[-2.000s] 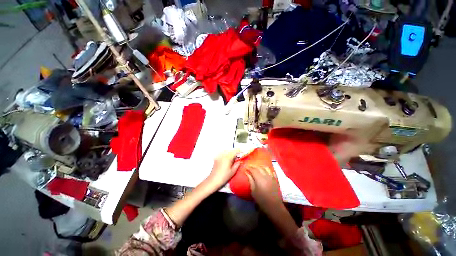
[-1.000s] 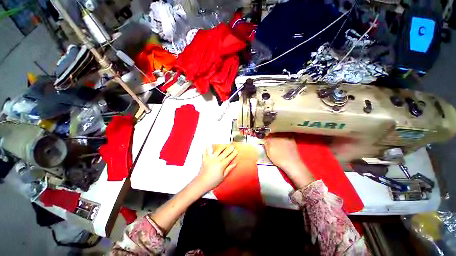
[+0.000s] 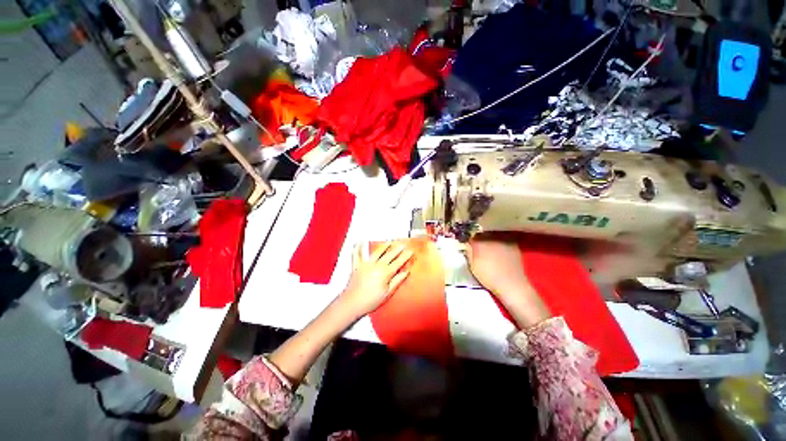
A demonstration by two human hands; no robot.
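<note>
A small orange-red panel (image 3: pixel 420 312) lies on the white table at the needle end of the cream sewing machine (image 3: pixel 595 202), its lower end over the table's front edge. My left hand (image 3: pixel 381 277) lies flat on its upper left part, fingers spread. My right hand (image 3: pixel 497 261) is under the machine head, right of the presser foot (image 3: pixel 448 231); its fingertips are partly hidden, and I cannot tell if they hold anything. A large red panel (image 3: pixel 579 303) lies under the machine arm, partly covered by my right forearm.
Stacked red cut pieces (image 3: pixel 325 232) lie left of the needle. Darker red pieces (image 3: pixel 221 251) lie at the table's left part. A red fabric heap (image 3: pixel 379 103) is behind. Small tools (image 3: pixel 720 327) sit in a tray at the right end. A thread stand (image 3: pixel 185 95) leans at upper left.
Since two seconds ago, my right hand has moved from the small panel to beside the presser foot, and the panel lies flatter. Over the last second the hands barely move; the view shifts slightly.
</note>
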